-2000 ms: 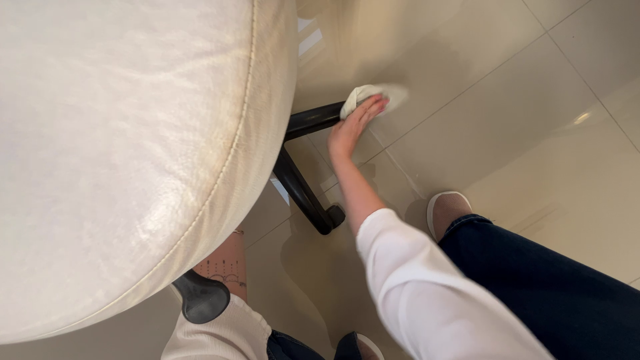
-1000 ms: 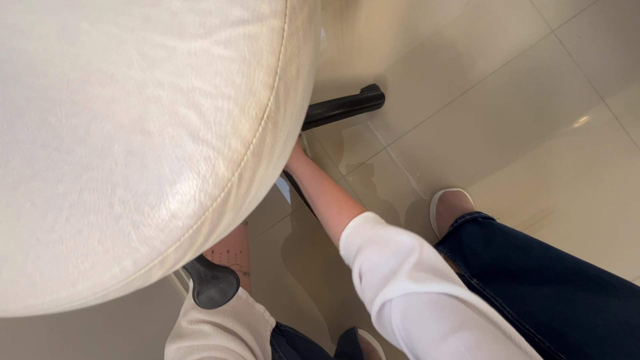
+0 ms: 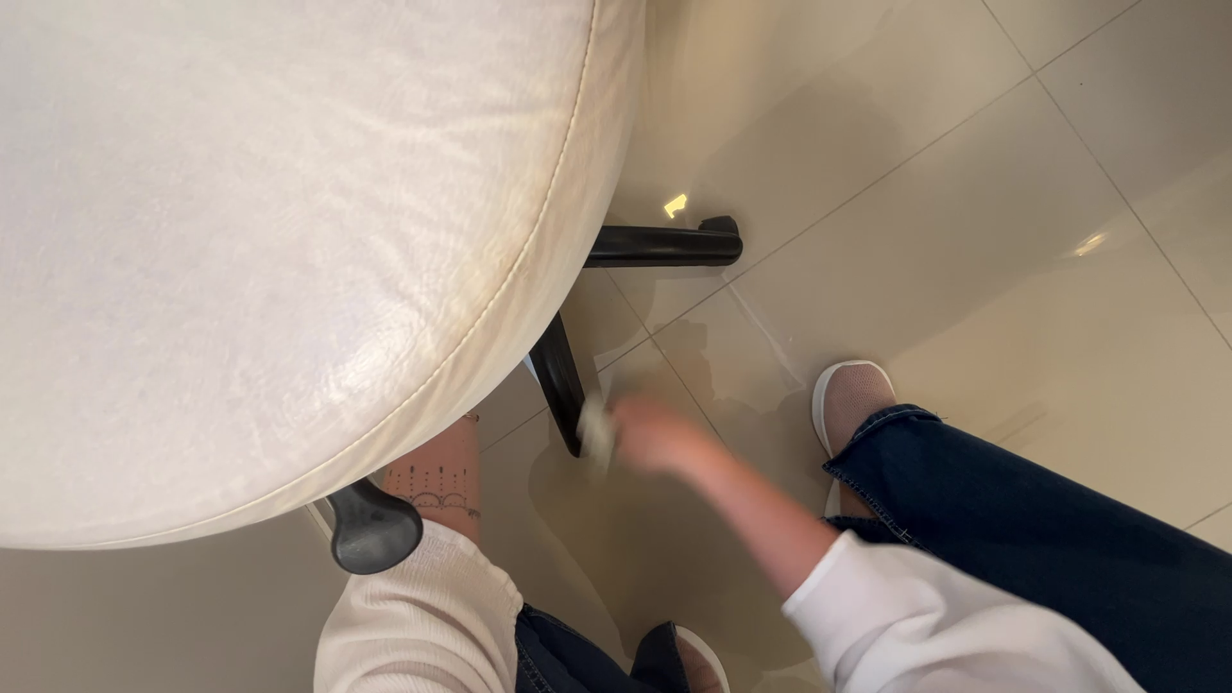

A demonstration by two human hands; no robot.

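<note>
A pale leather-like chair seat [image 3: 289,241] fills the upper left. Black legs of the chair base stick out beneath it, one leg [image 3: 664,246] pointing right and a second leg [image 3: 558,380] pointing down. My right hand [image 3: 654,433], blurred by motion, holds a whitish cloth [image 3: 597,433] against or close beside the end of the lower leg. The left forearm reaches under the seat, and my left hand is hidden there. A black lever paddle [image 3: 375,526] juts out from below the seat, over that forearm.
Glossy beige floor tiles [image 3: 924,260] reflect light around the chair base. My one shoe [image 3: 852,399] stands at the right below a dark jeans leg [image 3: 1020,500]; the other shoe [image 3: 703,662] is at the bottom edge.
My right hand was at the end of the right-pointing leg with the cloth, then under the seat, and is now at the lower leg's end. The chair legs have turned or shifted.
</note>
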